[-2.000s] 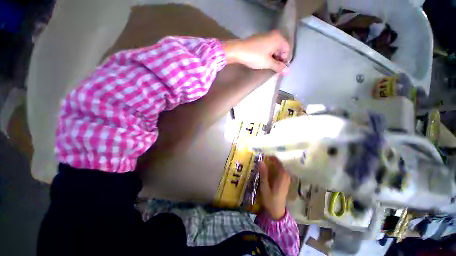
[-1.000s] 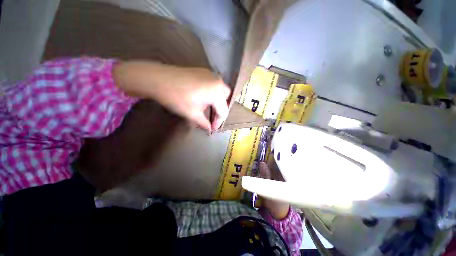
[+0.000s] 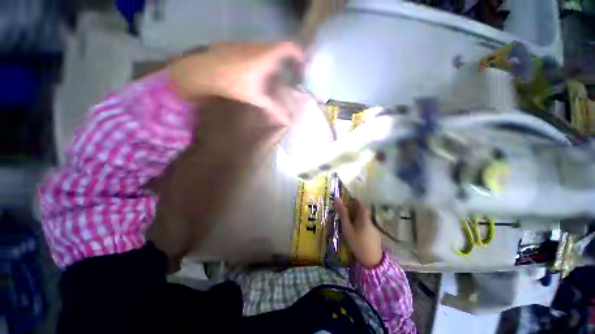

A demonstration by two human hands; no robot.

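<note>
The brown garment panel lies left of the sewing machine, partly under my left forearm. My left hand is blurred, its fingers bent at the panel's upper edge, and pinches the cloth there. My right hand is low beside the yellow tape guide and the shiny metal guide, below the machine head. Its fingers point up to the needle area; whether they hold anything cannot be told. Glare from the lamp hides the needle and presser foot.
Scissors with yellow loop handles lie right of my right hand. A roll of yellow tape stands behind the machine head. A white bin is at the upper right. Pale panels lie at the upper left.
My left hand has moved up and slightly left with the cloth. The view has shifted, so the scissors show again. My right hand stays low beside the tape guide.
</note>
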